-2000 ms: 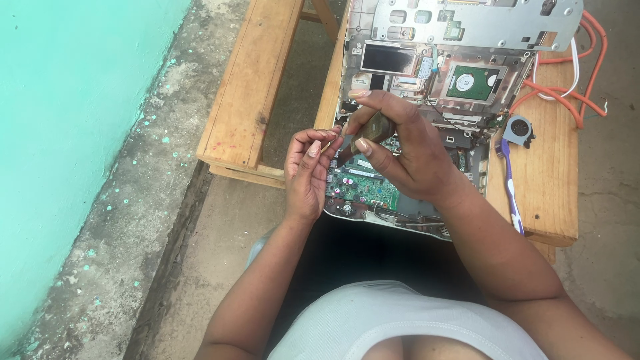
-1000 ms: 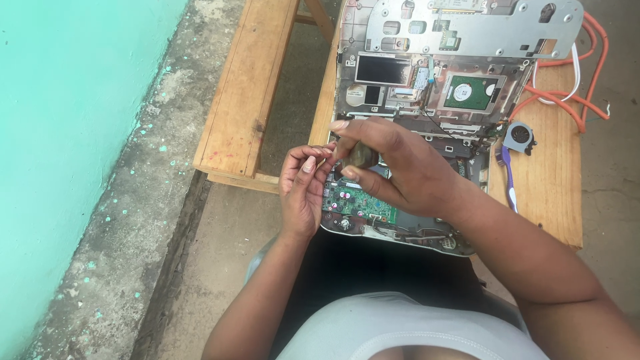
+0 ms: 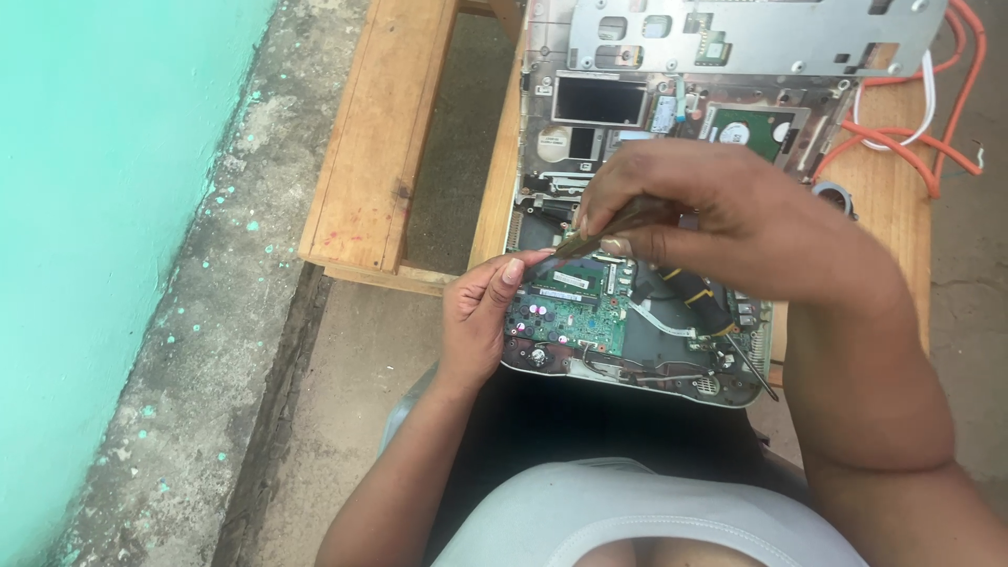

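Observation:
An opened laptop chassis (image 3: pixel 642 386) lies across my lap and the table, its green circuit board (image 3: pixel 583 323) showing near me. My right hand (image 3: pixel 693 213) grips a dark brownish object (image 3: pixel 622 222), too blurred to name, which points down to the left. At its tip, above the board's left edge, my left hand (image 3: pixel 492 307) pinches a small dark piece (image 3: pixel 539 269) between thumb and fingertips. A screwdriver (image 3: pixel 697 299) with a black and yellow handle rests on the chassis below my right hand, its shaft over the front edge.
The table (image 3: pixel 890 260) carries a small fan (image 3: pixel 835 197), partly behind my right wrist, and an orange cable (image 3: pixel 965 94) with a white one. A metal plate (image 3: pixel 756 35) covers the chassis's far part. To the left are a wooden bench (image 3: pixel 378 134) and a painted wall (image 3: pixel 102 157).
My right hand has tilted over, and the object in it now slants toward my left fingertips. The screwdriver on the chassis has come into sight. My left hand stays near the board's left edge.

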